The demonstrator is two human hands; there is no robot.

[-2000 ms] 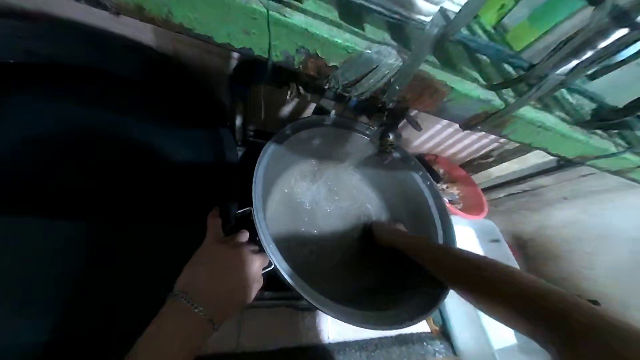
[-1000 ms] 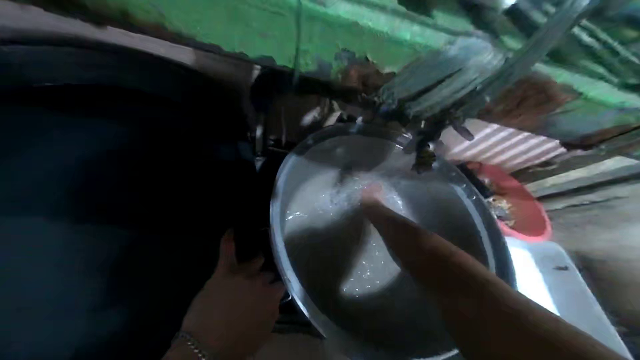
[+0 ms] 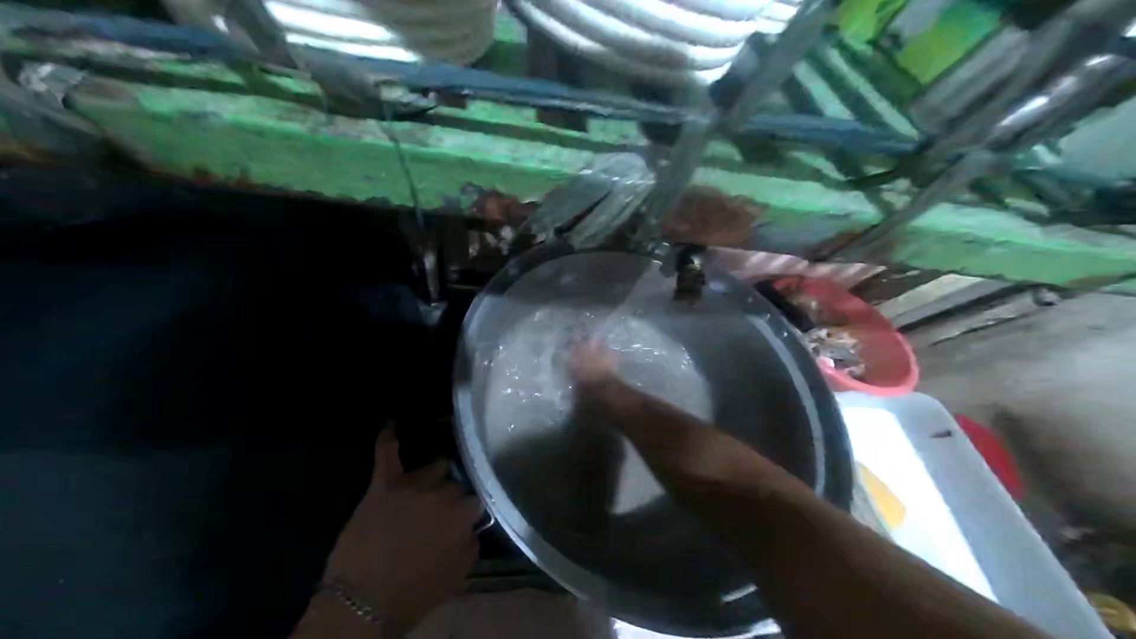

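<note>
A large round metal pot [image 3: 790, 426] stands beneath a tap [image 3: 690, 271], and a thin stream of water runs into it. Cloudy, bubbly water [image 3: 532, 382] lies in the pot. My right hand [image 3: 593, 362] reaches in over the near right rim, its blurred fingers at the water; whether they hold anything cannot be told. My left hand [image 3: 408, 524], with a chain bracelet at the wrist, is at the pot's left side by a wire handle [image 3: 485, 522]. Its thumb points up, and its fingertips are lost in shadow, so its grip is unclear.
A big dark tub [image 3: 133, 382] fills the left side. Behind the pot runs a worn green ledge [image 3: 311, 160] with a metal rack and stacked pale dishes [image 3: 639, 35]. On the right are a red plastic basin [image 3: 874, 346] with scraps in it and a pale plastic container [image 3: 985, 497].
My right hand has moved from the lower right part of the pot toward the upper left of the water. The left hand has stayed at the pot's left side. The view has shifted.
</note>
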